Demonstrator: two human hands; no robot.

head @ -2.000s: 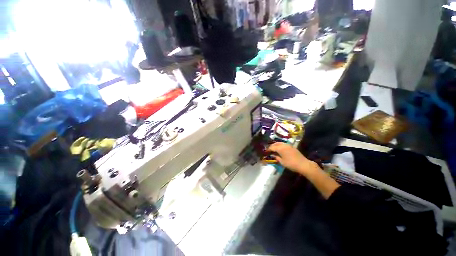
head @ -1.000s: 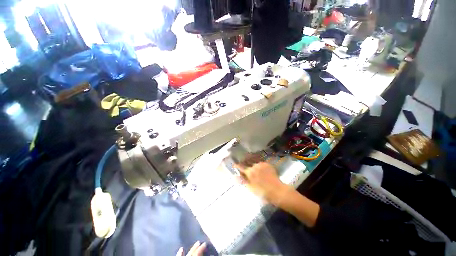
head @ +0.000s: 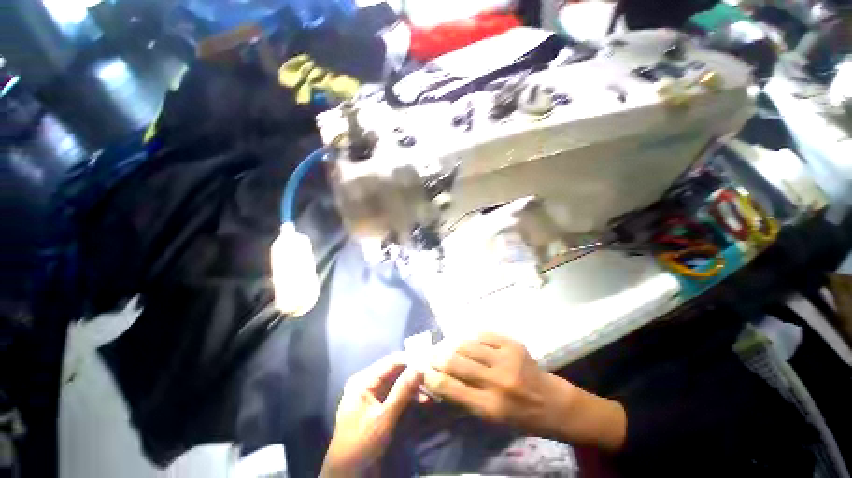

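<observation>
My left hand (head: 369,415) and my right hand (head: 495,385) meet at the front edge of the machine bed. Their fingertips pinch a small white piece (head: 419,349), partly hidden by the fingers and washed out by glare. The cream sewing machine (head: 579,154) stands behind them, its needle area blurred in bright light. Dark garment cloth (head: 224,327) spreads to the left of the needle and shows grey-blue under the lamp (head: 294,273). More pale pieces (head: 495,247) lie on the bed beneath the arm.
Orange-handled scissors (head: 691,261) and red-and-yellow-handled scissors (head: 747,219) lie at the bed's right end. A white perforated basket (head: 794,387) is at the right. Yellow-black crumpled cloth or gloves (head: 318,78) and a red bag (head: 462,35) lie behind the machine.
My right hand has moved from the scissors to the pale pieces under the arm, then to the bed's front edge. My left hand has come in and joined it. The view has turned left.
</observation>
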